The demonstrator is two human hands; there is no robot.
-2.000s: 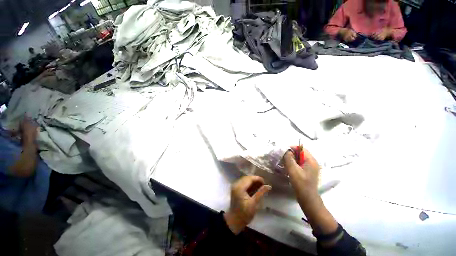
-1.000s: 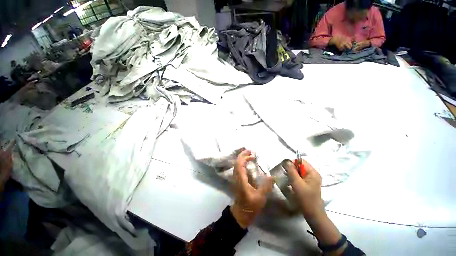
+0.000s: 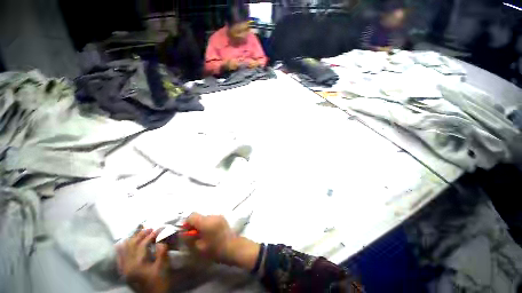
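Observation:
An off-white garment (image 3: 166,177) lies spread on the white table in front of me, washed out by glare. My left hand (image 3: 143,257) is at the lower left and holds its near edge between the fingers. My right hand (image 3: 209,237) is just to the right, closed around small red-orange thread snips (image 3: 189,231) pointing left toward the held edge. The blades are hard to make out. The hands are blurred, and the cloth between them is partly hidden by fingers.
A pale garment pile (image 3: 34,126) stands at the left, with dark garments (image 3: 126,91) beside it. A person in pink (image 3: 236,51) handles dark cloth opposite. More pale garments (image 3: 423,97) lie at the right, past a dark table joint (image 3: 378,131). Another person (image 3: 386,31) sits behind.
The view has swung right, bringing the right-hand garments into sight. My left hand has gone from loose of the cloth two seconds ago to holding it. The snips stay in my right hand.

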